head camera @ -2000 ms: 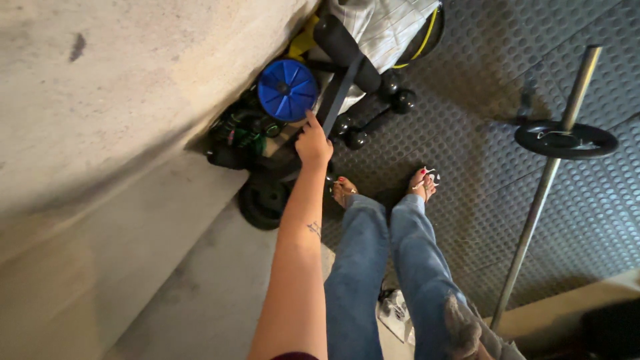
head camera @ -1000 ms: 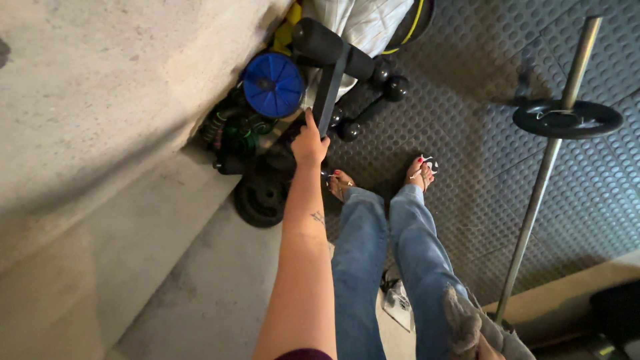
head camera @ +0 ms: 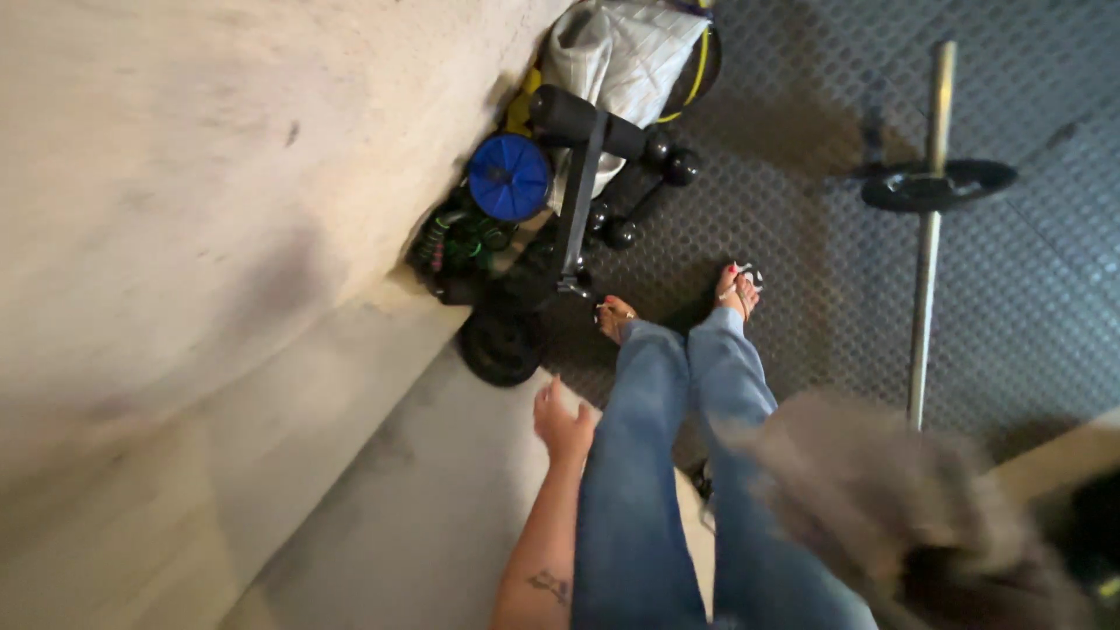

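Note:
My left hand (head camera: 564, 424) is empty, with its fingers apart, in front of the pale ledge just below a black weight plate (head camera: 500, 344). Beyond it, a black metal bar (head camera: 581, 197) with a foam roller (head camera: 588, 121) across its top leans over the pile by the wall. A blurred grey-brown cloth (head camera: 866, 490) hangs at the lower right, over part of my jeans. My right hand cannot be made out; the cloth may hide it.
By the wall lie a blue ribbed disc (head camera: 510, 177), a silvery quilted cover (head camera: 630, 57), black dumbbells (head camera: 643, 192) and dark cords with green parts (head camera: 459, 241). On the right, a steel barbell (head camera: 926, 297) carries a black plate (head camera: 892, 186). My sandalled feet rest on textured black matting (head camera: 814, 324).
My left hand has moved back toward me from the lower end of the black bar, which remains with the pile. The grey-brown cloth has risen and spread further into view.

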